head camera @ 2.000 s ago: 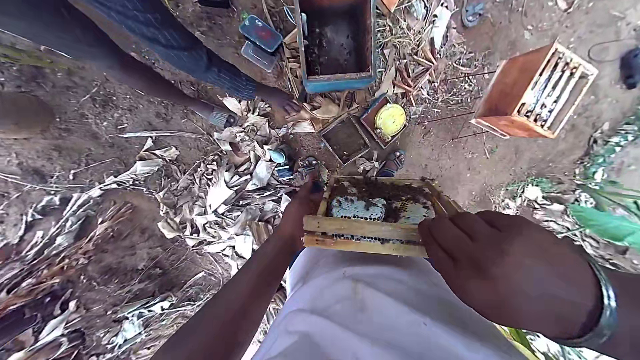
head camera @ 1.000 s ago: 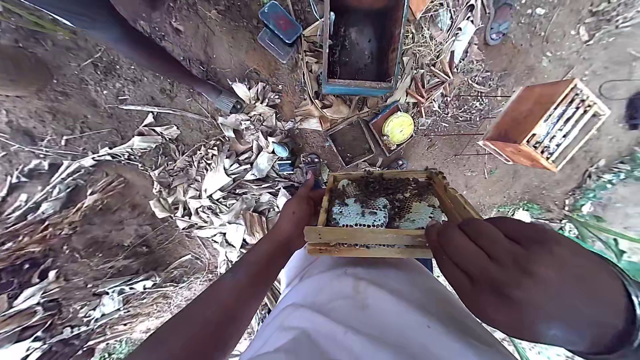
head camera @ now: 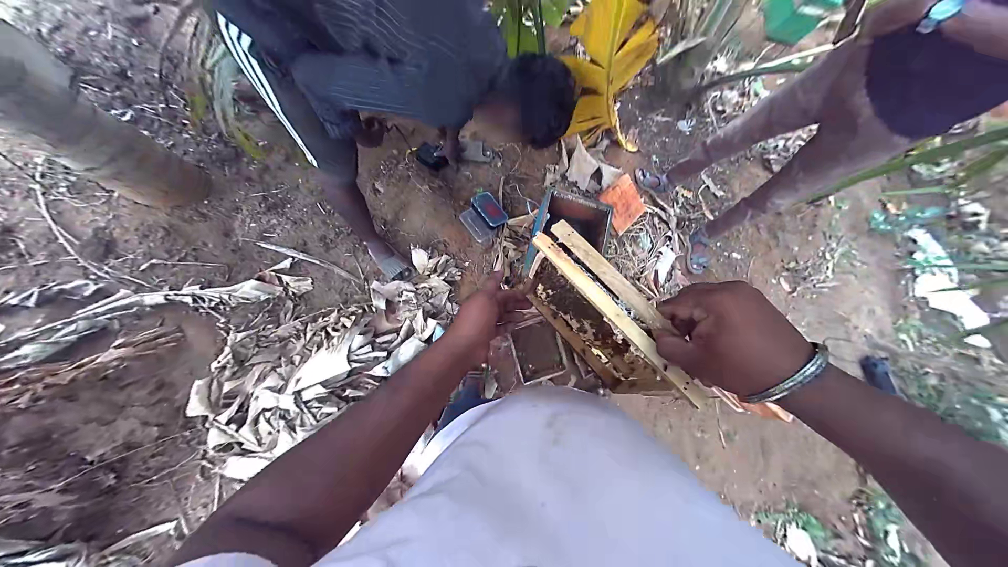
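Observation:
My right hand (head camera: 709, 335), with a metal bracelet at the wrist, grips the near right end of a wooden hive frame (head camera: 606, 303) by its bars. The frame is tilted, its pale bars running from upper left to lower right. Dark, patchy comb (head camera: 579, 315) shows on its left side. My left hand (head camera: 488, 315) is at the frame's left edge, its fingertips near or against the wood; whether they grip it cannot be told. Behind the frame's upper end stands a blue-edged wooden hive box (head camera: 579, 209), partly covered by the bars.
A bending person (head camera: 402, 71) is at the upper left, one foot near dry leaves (head camera: 339, 370). Another person (head camera: 835, 102) stands at upper right. A blue-lidded plastic container (head camera: 490, 209), an orange-brown board (head camera: 623, 203) and a shallow wooden box (head camera: 538, 352) lie on the ground.
The hive frame has turned from roughly level, with its pale capped comb showing, to a steep slant with darker comb in view. The view has tilted up, bringing both people into sight.

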